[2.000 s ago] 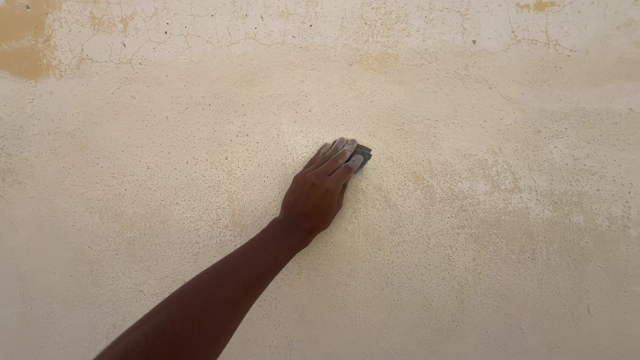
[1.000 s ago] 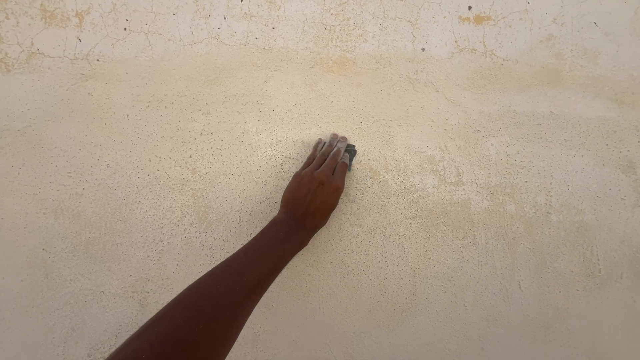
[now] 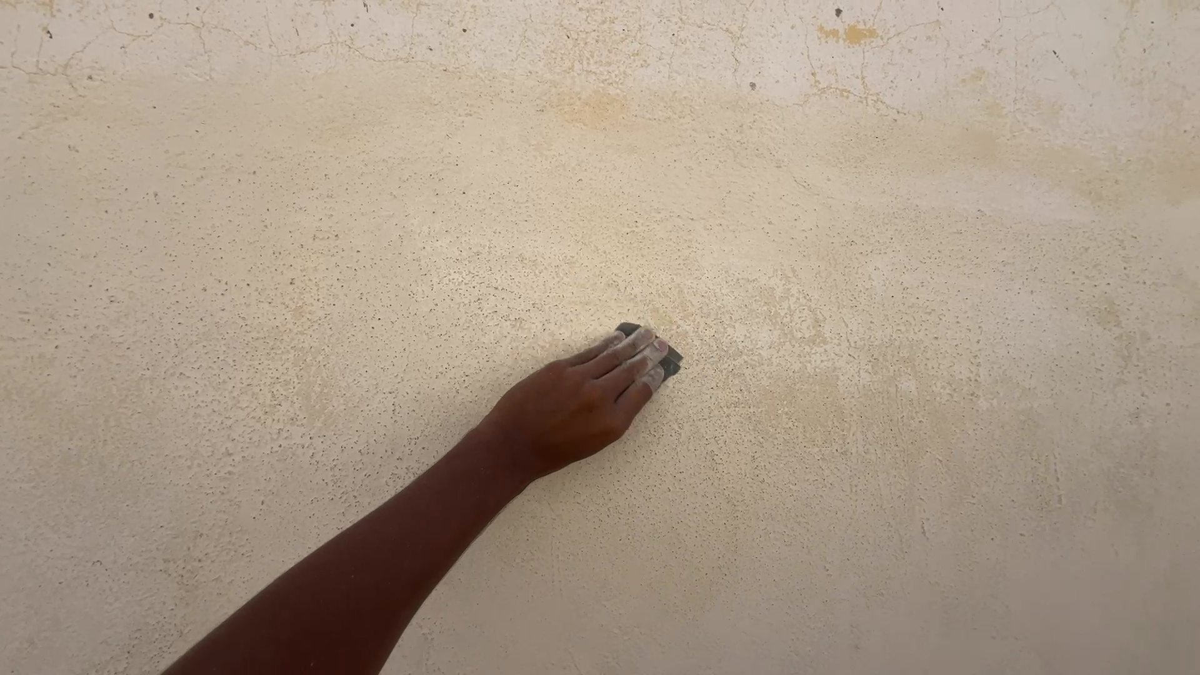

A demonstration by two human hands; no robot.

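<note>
Reaching in from the lower left, my left hand lies with its palm side toward a cream plastered wall. Its fingers point up and to the right, and pale dust coats their tips. Beneath them is a small dark grey abrasive pad, perhaps folded sandpaper, pressed flat on the wall. Only the pad's edges show past the fingertips; the thumb is hidden. My right hand is out of view.
Fine dark pits cover much of the wall. Along the top runs a paler band with thin cracks and an orange-yellow patch. Faint yellowish, scuffed areas mark the surface right of the hand.
My left hand has moved down the wall with the pad under its fingers, and it now tilts more to the right than a second ago.
</note>
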